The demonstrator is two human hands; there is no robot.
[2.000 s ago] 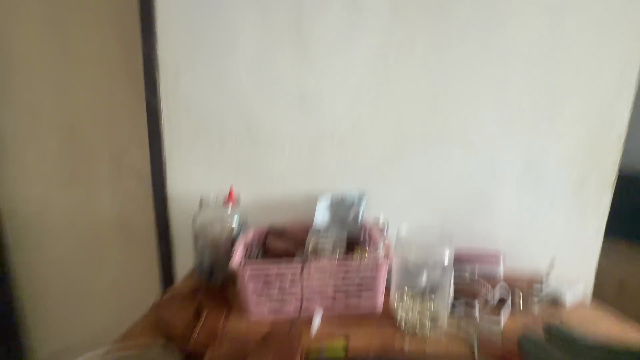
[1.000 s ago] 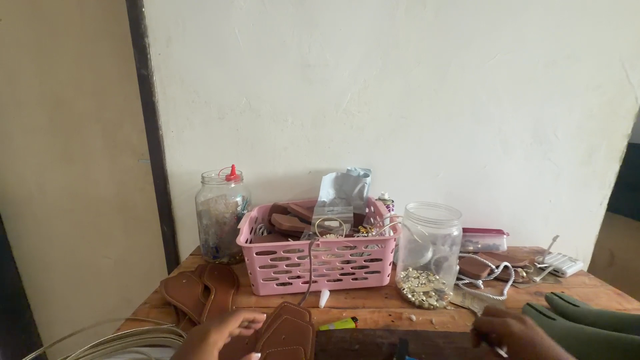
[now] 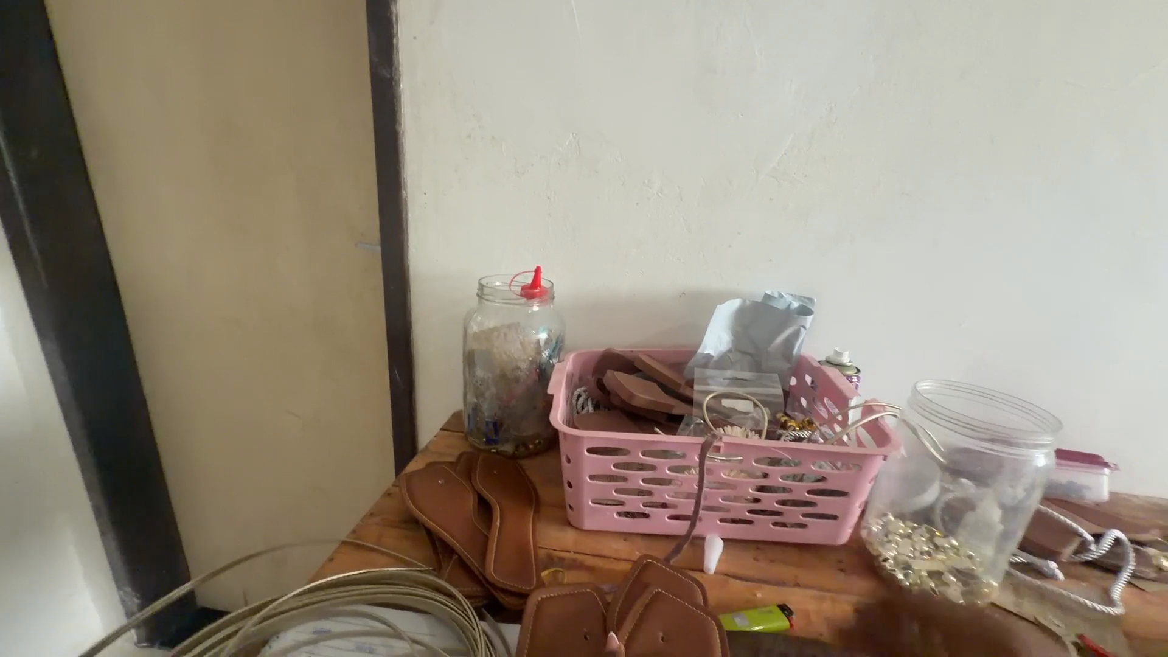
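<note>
Stitched brown leather sandal soles (image 3: 659, 598) lie at the bottom centre edge. A small pale tip (image 3: 613, 642), perhaps a fingernail of my left hand, shows against them; the rest of that hand is out of frame. A blurred brown shape (image 3: 954, 628) at the lower right may be my right hand, and what it holds cannot be told. Just above that shape stands a clear jar (image 3: 981, 493) with shiny metallic beads or studs in it. A green lighter (image 3: 759, 619) and a white nozzle cap (image 3: 713, 554) rest between the soles and the jar.
A pink plastic basket (image 3: 716, 493) holds brown soles, plastic bags and cords. Behind left is a clear jar (image 3: 514, 365) with a red nozzle cap. More stitched soles (image 3: 474, 529) and coiled cord (image 3: 365, 611) occupy the left. White rope (image 3: 1109, 570) lies right on the wooden table (image 3: 602, 558).
Both hands showed plainly over the table's near edge a second ago; now they are mostly out of sight or blurred. The view has turned left.
</note>
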